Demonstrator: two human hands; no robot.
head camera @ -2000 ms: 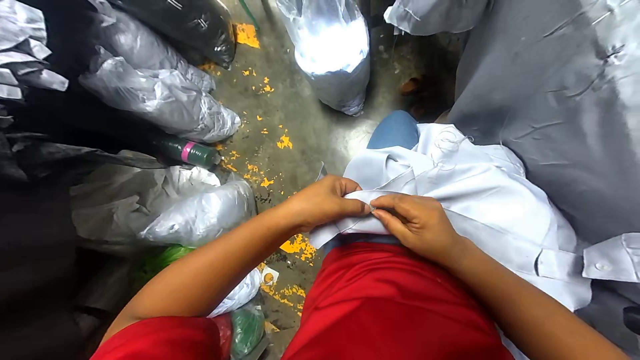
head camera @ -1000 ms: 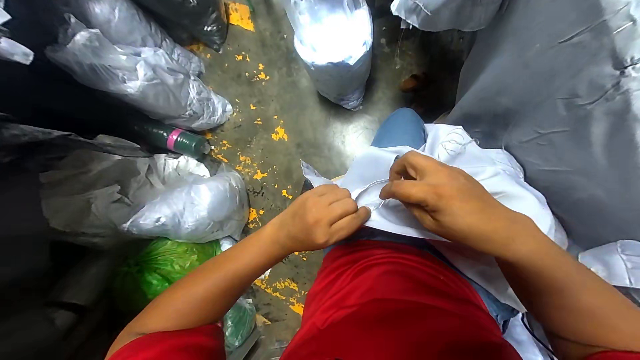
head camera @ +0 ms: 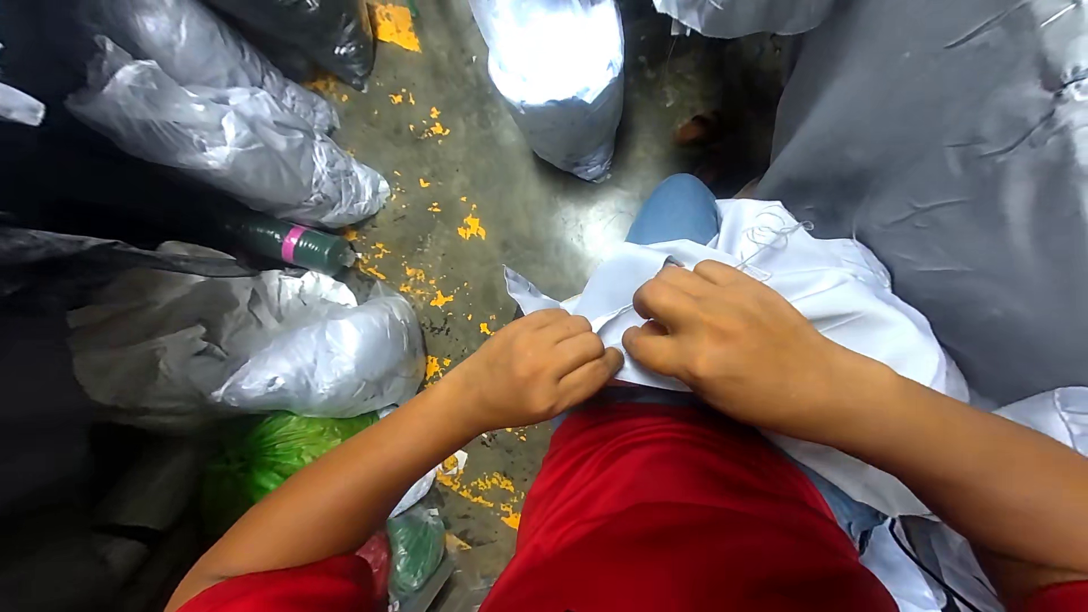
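Observation:
White fabric [head camera: 837,285] lies across my lap, over legs in blue jeans [head camera: 676,211]. My left hand [head camera: 544,361] is closed on its edge, with a pointed corner of the cloth standing out beyond the knuckles. Close by on the right, my right hand [head camera: 722,340] has its fingers curled in over the same cloth; whether the fingertips pinch cloth or thread is hidden. Loose white thread [head camera: 773,238] lies tangled on the fabric beyond the right hand.
Filled plastic bags [head camera: 323,357] line the left side, with a green bag [head camera: 289,450] and a dark green wrapped roll [head camera: 293,245] among them. Another filled bag [head camera: 565,93] stands ahead on the concrete floor [head camera: 501,178]. Grey sheeting [head camera: 943,170] covers the right side.
Two seconds ago both hands met fingertip to fingertip at the cloth's edge. Now the right hand is turned more over the cloth, with its back upward, and the left hand is curled into a fist.

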